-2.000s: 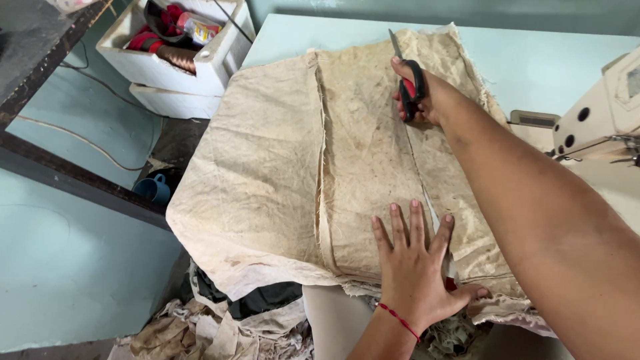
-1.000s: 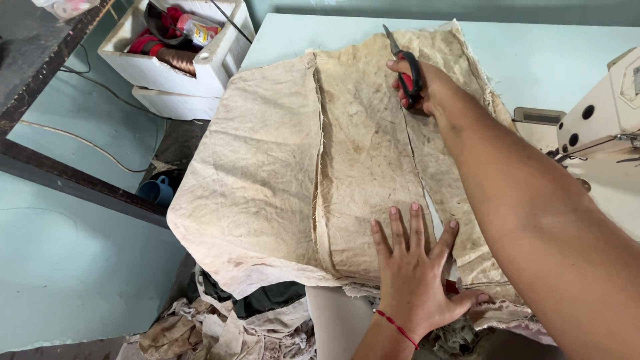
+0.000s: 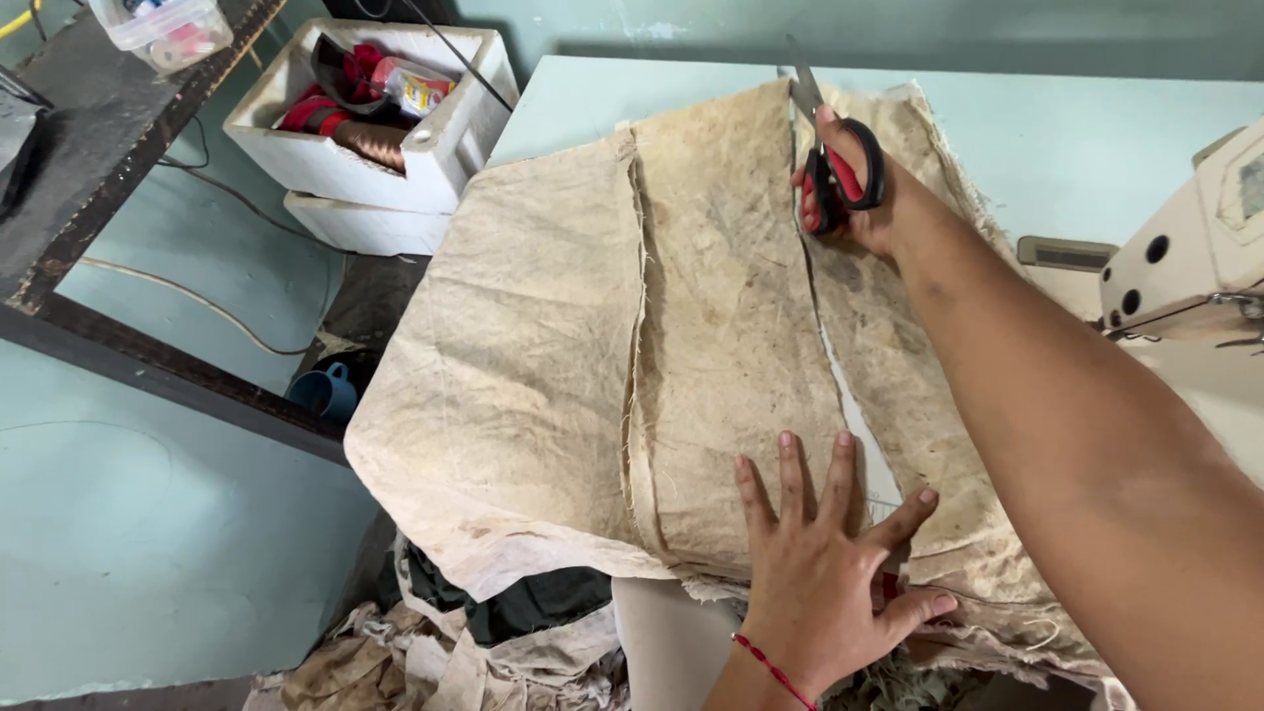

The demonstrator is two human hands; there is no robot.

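Observation:
A stained beige cloth (image 3: 533,326) with a frayed raised seam lies over the pale table (image 3: 612,94) and hangs past its near edge. My right hand (image 3: 859,188) grips black and red scissors (image 3: 859,163) at the cloth's far edge, blades apart and pointing away. A long cut runs from the scissors toward me and widens near my left hand, showing a white surface beneath. My left hand (image 3: 825,573), with a red string bracelet, lies spread on the cloth beside the cut's near end and grips nothing.
A sewing machine (image 3: 1185,247) stands at the right. White foam boxes (image 3: 434,178) with red items are at the back left, near a dark shelf (image 3: 118,128) holding a plastic tub (image 3: 168,35). Below are a blue mug (image 3: 326,390) and a heap of rags (image 3: 395,662).
My right hand and the scissors have moved to the cloth's far edge, and the cut now reaches up to that edge. My left hand stays in place.

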